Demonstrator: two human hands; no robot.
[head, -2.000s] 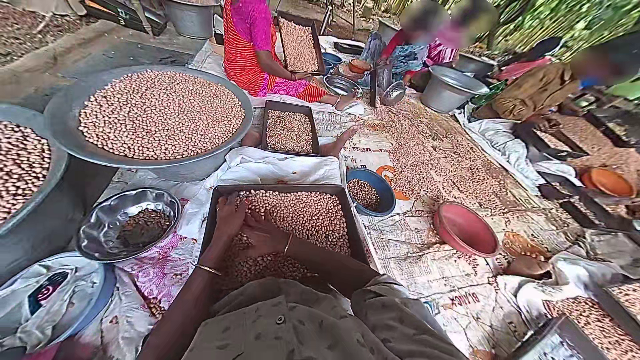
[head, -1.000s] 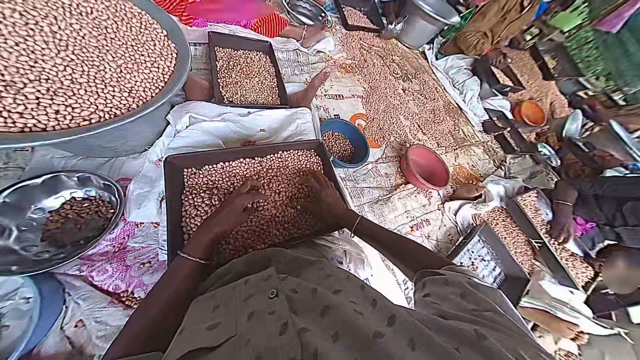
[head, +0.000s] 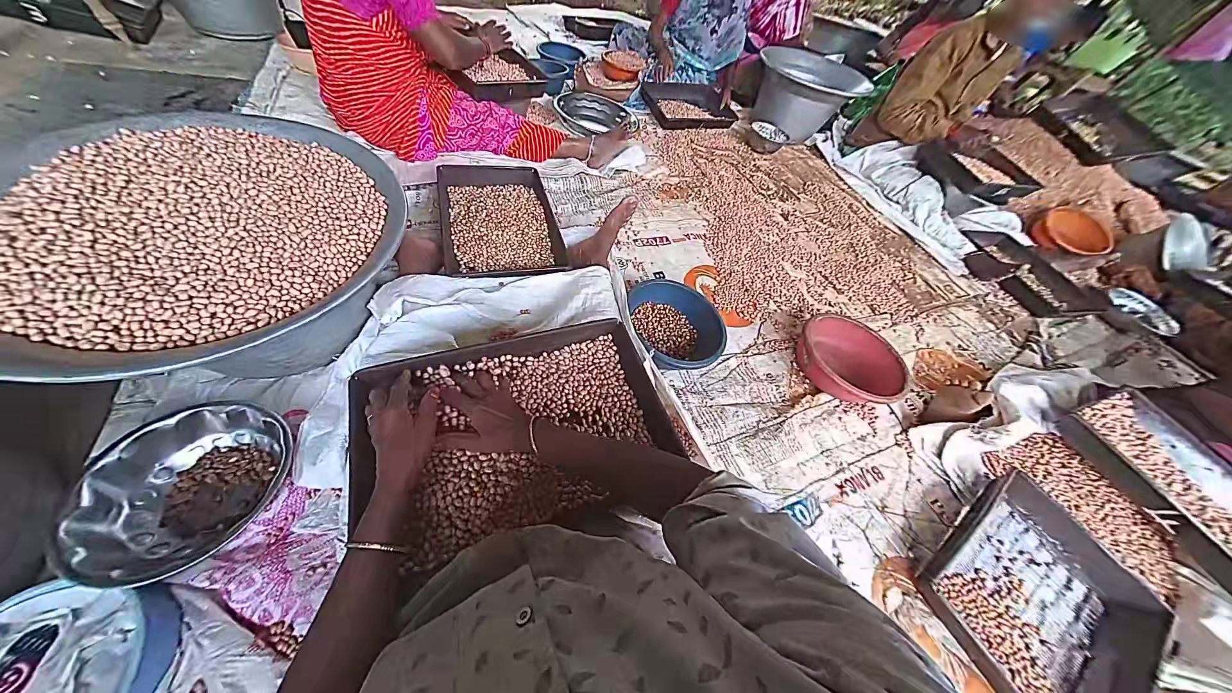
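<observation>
A dark rectangular tray (head: 664, 416) full of pinkish-brown shelled nuts (head: 577, 385) lies in front of my body. My left hand (head: 399, 428) rests on the nuts along the tray's left side, fingers pointing away from me. Touching the nuts just beside it is my right hand (head: 486, 414), its fingers spread and angled toward the upper left. Each wrist bears a thin bangle. Whether any nuts are under the palms is hidden. A blue plastic bowl (head: 710, 337) with some nuts stands just beyond the tray's right corner.
At left stand a big metal basin (head: 371, 298) heaped with nuts and a steel dish (head: 106, 481) holding dark pieces. A red bowl (head: 852, 358) sits on printed sheeting at right. Another nut tray (head: 553, 221) lies ahead between someone's feet. Several people sit around with more trays.
My right hand has moved left across the nuts, from the tray's right side to beside my left hand. The left hand has shifted toward the tray's left edge. The view has swung.
</observation>
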